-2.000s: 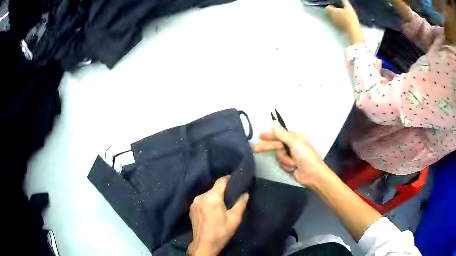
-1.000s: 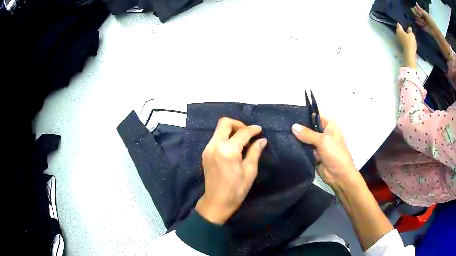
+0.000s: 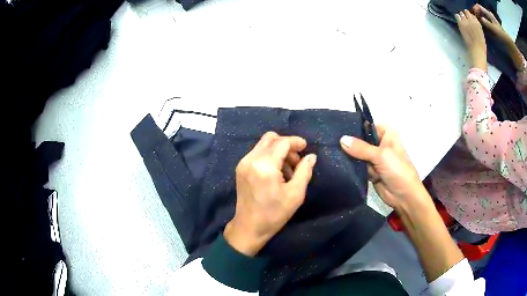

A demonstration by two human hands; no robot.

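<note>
Dark speckled trousers [image 3: 231,173] lie over the near table edge, waistband [image 3: 254,122] across the top. White waistband lining [image 3: 196,120] with black lines shows at the upper left opening. My left hand [image 3: 268,188] is over the cloth below the waistband, thumb and fingers curled close with a small gap; whether it pinches a thread is too small to tell. My right hand [image 3: 387,165] holds black thread snips [image 3: 366,121], blades apart and pointing up, with its thumb on the waistband's right end.
The white table [image 3: 277,63] has thread clippings on it. Dark garments [image 3: 69,58] are heaped at left, with white strips showing. At right a person in a pink patterned sleeve [image 3: 482,115] handles dark cloth. A red object [image 3: 479,247] and a blue one [image 3: 511,260] are at lower right.
The trousers were turned and spread so the waistband lies nearly straight. My left hand moved from the lower cloth up near the waistband. My right hand came onto the waistband's right end.
</note>
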